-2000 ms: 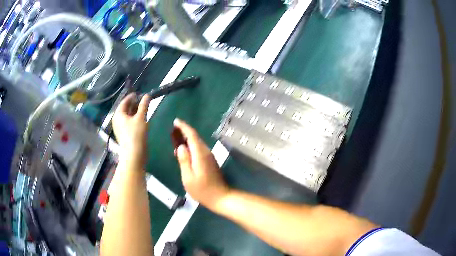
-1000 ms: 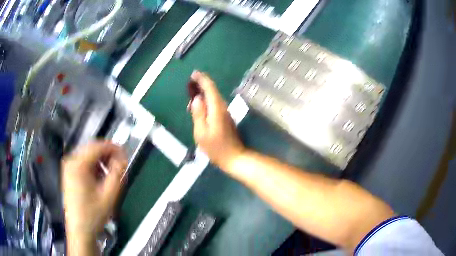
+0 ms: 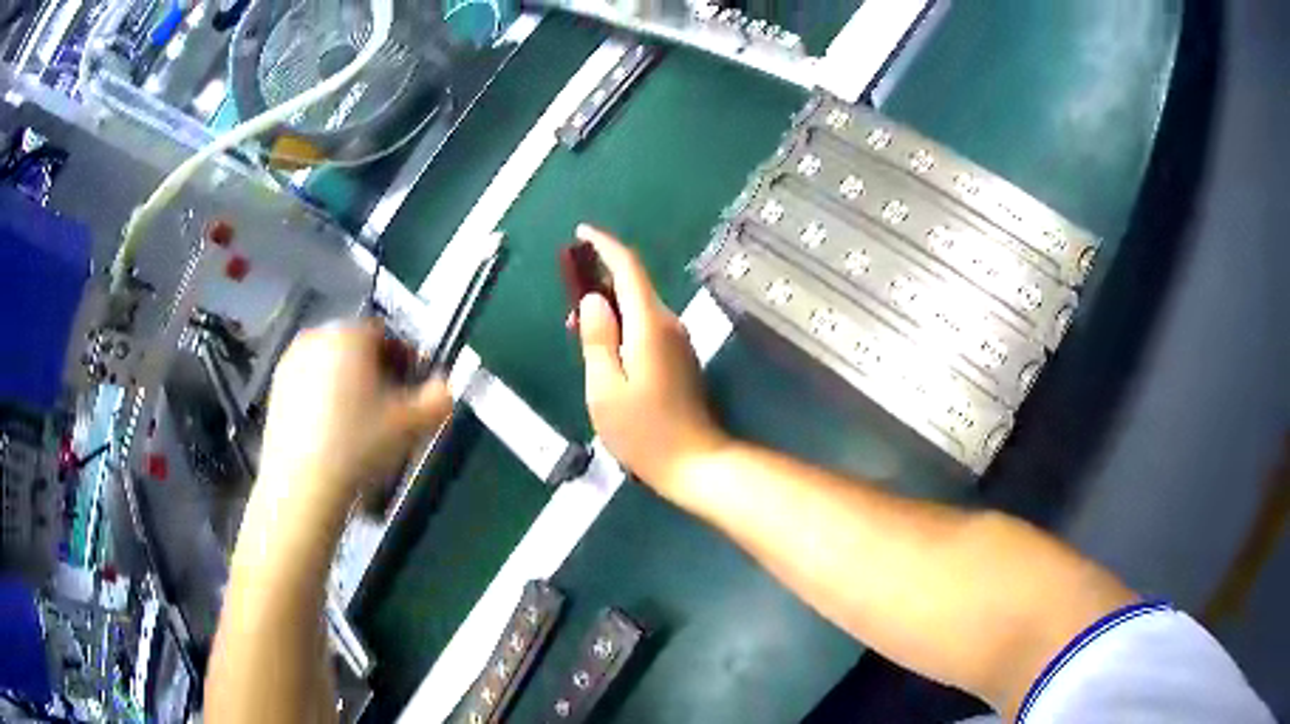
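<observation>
My left hand (image 3: 333, 410), blurred, is closed around a narrow grey panel strip (image 3: 471, 297), whose far end sticks out beyond the fingers. My right hand (image 3: 644, 368) holds a reddish-brown block (image 3: 582, 272) between thumb and fingers, above the green surface and apart from the strip. A group of several grey panels (image 3: 905, 290) with round marks lies side by side to the right of my right hand. One loose panel (image 3: 608, 96) lies farther off on the green surface. Two more panels (image 3: 512, 654) (image 3: 594, 668) lie nearer me at the bottom.
The green bench (image 3: 693, 135) is crossed by a white rail (image 3: 531, 587), with a dark-ended white crosspiece (image 3: 516, 417). A grey machine with red buttons (image 3: 222, 232) stands at the left, with a pale hose (image 3: 241, 135) looping over it. Grey floor lies beyond the right edge.
The dark bar my left hand held at first now lies farther off on the bench. My left hand moved back toward the machine and now has another strip. My right hand still holds the block.
</observation>
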